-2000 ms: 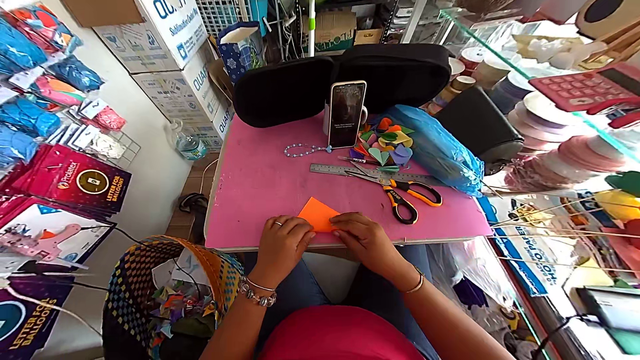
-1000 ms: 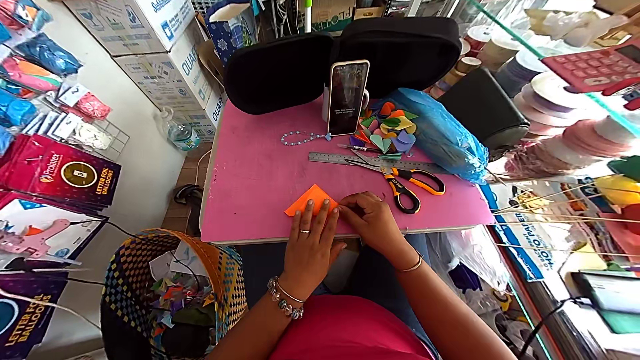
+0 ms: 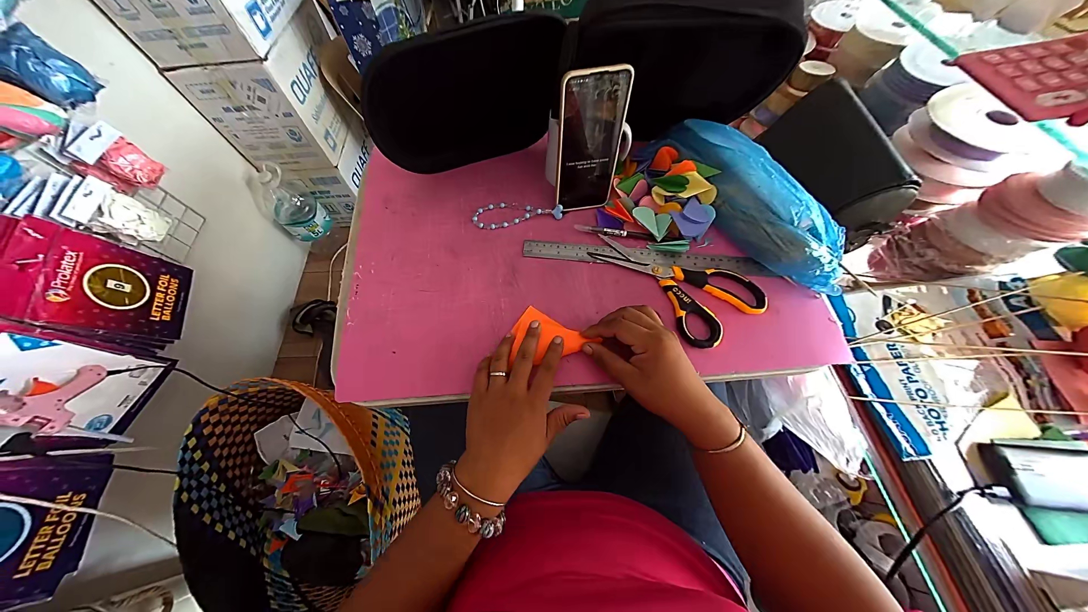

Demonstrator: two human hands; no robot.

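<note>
A folded piece of orange paper (image 3: pixel 530 321) lies near the front edge of the pink-topped table (image 3: pixel 425 297). The spread fingers of my left hand (image 3: pixel 515 399) press it flat from above. With thumb and fingertips, my right hand (image 3: pixel 643 361) pinches the paper's right end. Just beyond my right hand lie scissors with orange and black handles (image 3: pixel 699 297), their blades apart across a steel ruler (image 3: pixel 561 250). Behind the ruler are a pen (image 3: pixel 616 231) and a pile of coloured folded paper pieces (image 3: pixel 659 200).
A phone (image 3: pixel 592 136) leans upright against a mug, beside a light blue beaded string (image 3: pixel 510 216). A blue plastic bag (image 3: pixel 765 204) lies at the right, an open black case (image 3: pixel 467 93) at the back. Left of the table stands a woven basket (image 3: pixel 374 450) of paper scraps.
My left hand has gone from holding the paper's left edge to lying flat over it. My right hand has closed on its right end, and the paper's visible shape has changed.
</note>
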